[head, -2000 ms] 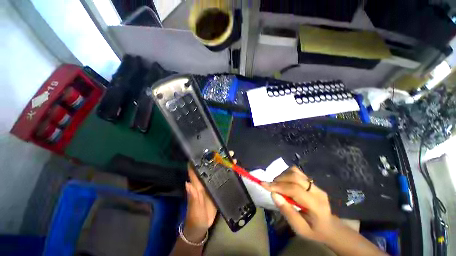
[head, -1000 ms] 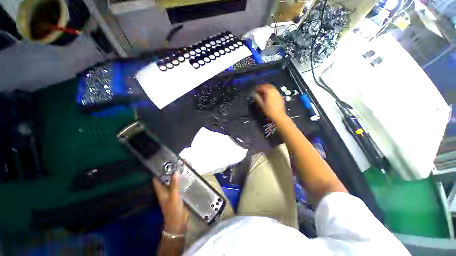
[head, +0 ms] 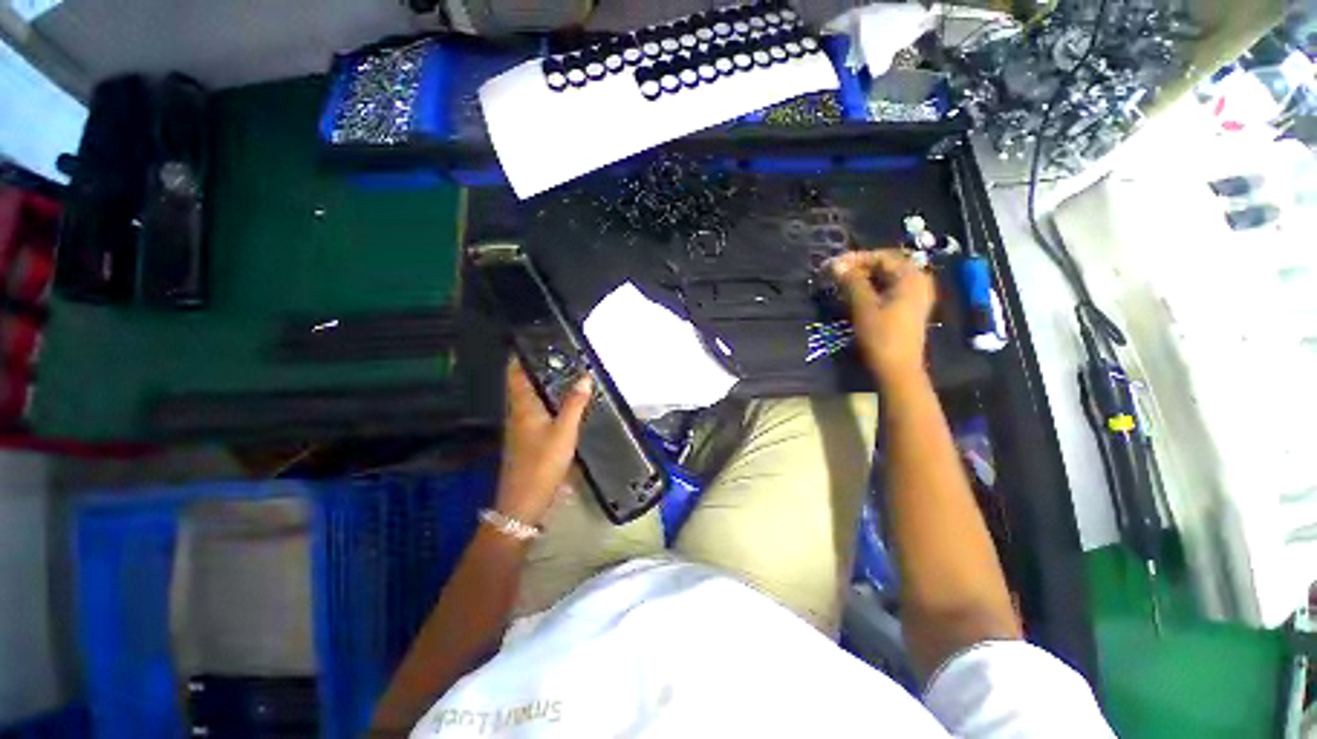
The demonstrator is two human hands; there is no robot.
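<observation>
My left hand (head: 543, 433) holds a long dark lock panel (head: 604, 436) above my lap, tilted, with its ribbed inner side up. A round metal hub piece (head: 558, 360) sits about mid-panel by my thumb. My right hand (head: 884, 296) is over the right part of the black mat, its fingertips close together at the pale retaining rings (head: 819, 231). Whether it pinches a ring is too small to tell. Short blue-white slivers (head: 828, 339) lie just left of this hand.
A white cloth or paper (head: 653, 354) lies beside the panel. Dark rings (head: 667, 202) are mid-mat. A gasket sheet (head: 636, 108) lies across blue bins (head: 387, 98). A blue tube (head: 981, 300) lies at the mat's right edge, a corded screwdriver (head: 1122, 426) farther right. Blue crates (head: 390, 578) stand lower left.
The red brush has left my right hand, which moved from the panel to the rings. My left hand still holds the panel, now lower. The camera view has shifted.
</observation>
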